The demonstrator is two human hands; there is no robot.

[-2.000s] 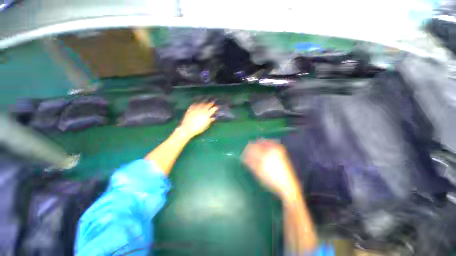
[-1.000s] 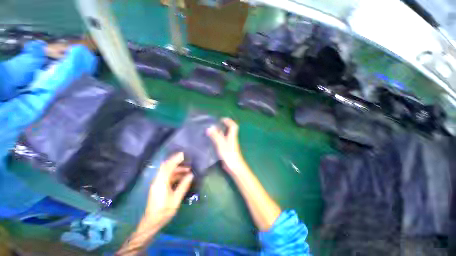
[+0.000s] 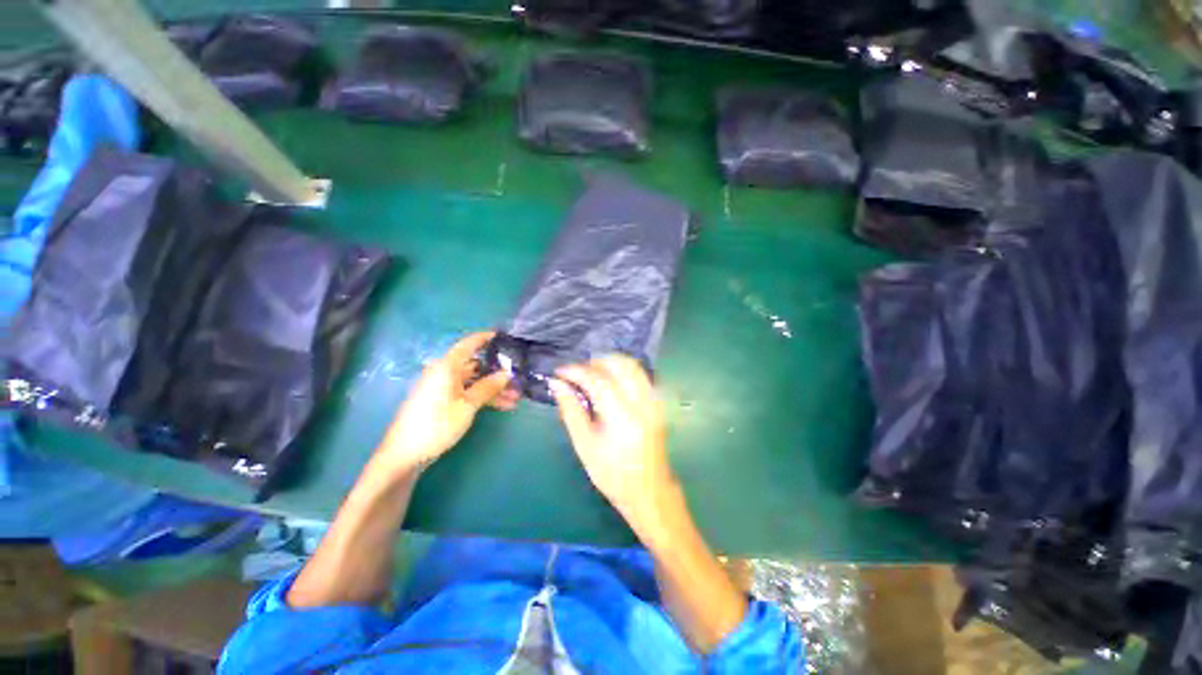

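A dark grey-purple filled bag lies lengthwise on the green bench in front of me, its far end pointing away and slightly right. Its near end is a shiny black bag mouth. My left hand pinches the left side of the mouth between thumb and fingers. My right hand pinches the mouth's right side. Whether a liner strip is between the fingers cannot be told.
Folded packets stand in a row beyond the bag. Waiting bags overlap at left; more waiting bags lie at right. A pale slanted frame leg stands at upper left. A blue sleeve shows at the left. Crumpled clear film and cardboard lie below the bench edge.
The bag, held by both hands a second ago, now lies lengthwise before me. Both hands have come together at its near mouth. The view has tilted down and turned.
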